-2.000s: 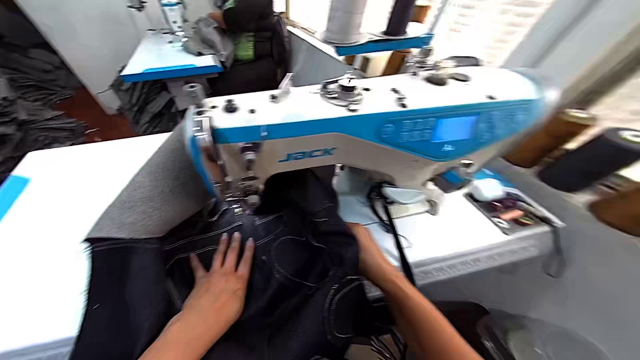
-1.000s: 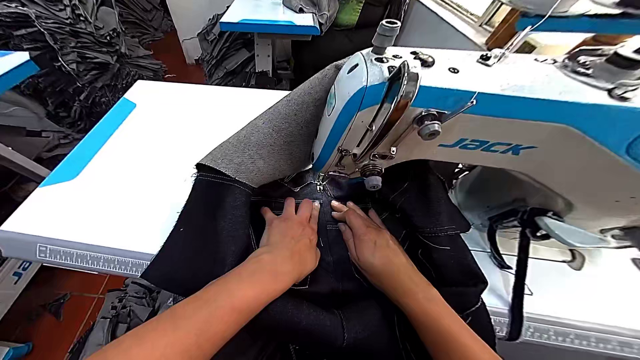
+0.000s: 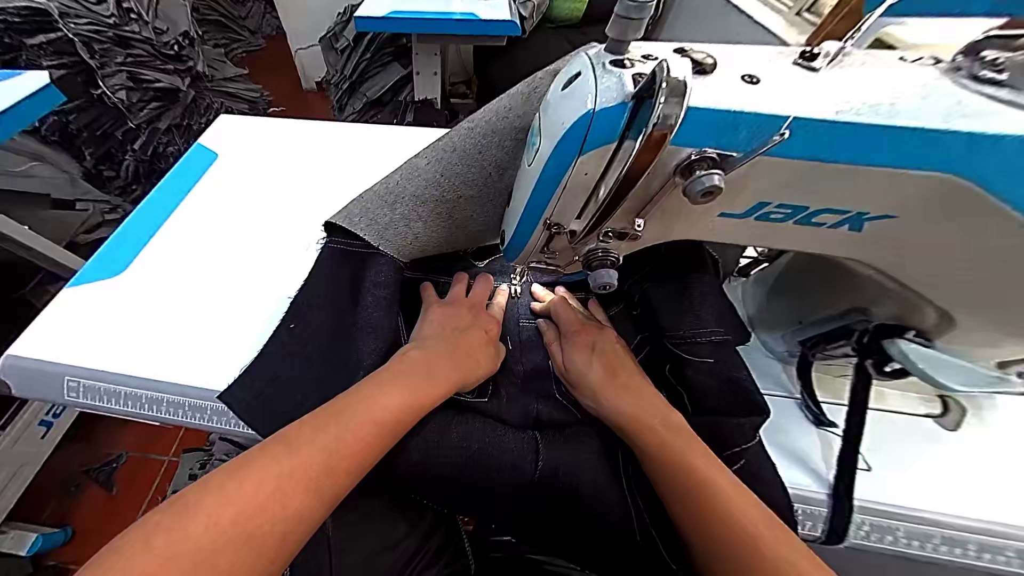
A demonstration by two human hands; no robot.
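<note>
A dark denim garment [image 3: 344, 320] with light stitching lies across the bed of a Jack industrial sewing machine [image 3: 808, 184]. Its lighter grey reverse side [image 3: 456, 176] shows where a panel is folded behind the machine head. The presser foot [image 3: 516, 282] rests at a seam, between the fingertips of both hands. My left hand [image 3: 460, 332] presses flat on the denim just left of the foot, fingers spread. To the right of the foot, my right hand [image 3: 580, 344] lies on the cloth with fingers slightly bent. Neither hand grips anything visibly. The needle tip is too small to make out.
The white sewing table [image 3: 208, 240] has a ruler strip [image 3: 152, 404] along its front edge. A black strap [image 3: 852, 448] hangs below the machine arm at right. Piles of dark cloth [image 3: 136, 72] lie behind at left, near another blue-edged table [image 3: 436, 18].
My right hand has moved from the garment's right edge to beside the presser foot, between the first earlier frame and the second. The view has come closer to the machine head.
</note>
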